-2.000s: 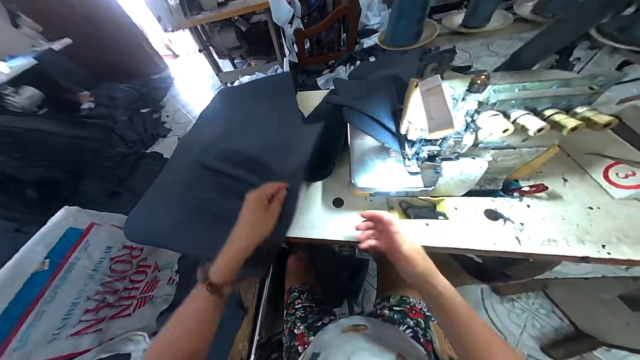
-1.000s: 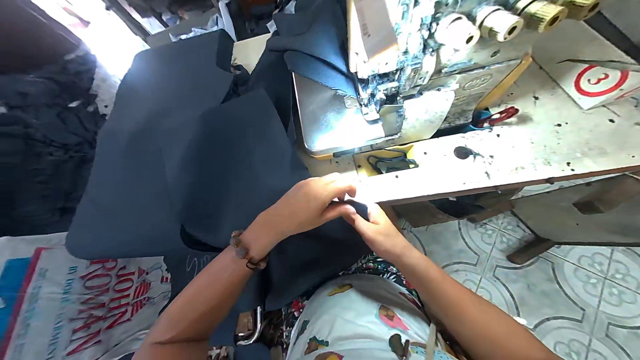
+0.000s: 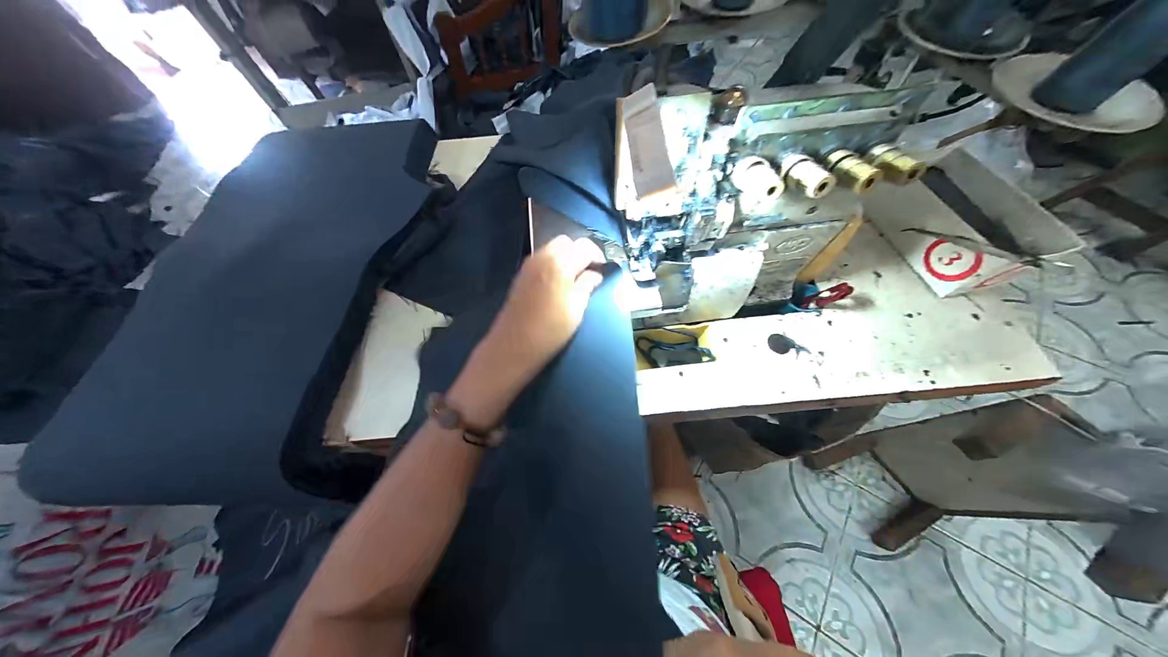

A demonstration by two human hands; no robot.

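My left hand [image 3: 558, 283] pinches the upper edge of a long dark navy fabric panel [image 3: 575, 474] close to the presser foot [image 3: 642, 265] of an industrial overlock sewing machine [image 3: 693, 210]. From there the panel hangs down over the table's front edge. Only a strip of skin, which looks like part of my right hand or arm [image 3: 735, 644], shows at the bottom edge; its fingers are hidden. More dark fabric [image 3: 566, 146] is bunched behind and left of the machine head. A stack of cut dark panels [image 3: 246, 301] lies to the left.
Blue-handled scissors or snips [image 3: 808, 297] and a red-handled tool [image 3: 830, 295] lie beside the machine on the white table [image 3: 876, 351]. A wooden stool [image 3: 985, 465] stands at right. Thread cones [image 3: 1095, 64] rise behind. A printed sack [image 3: 91, 584] lies lower left.
My left hand has moved up to the presser foot with the panel's edge. Both hands were together at the table's front edge one second ago; my right hand has left that spot.
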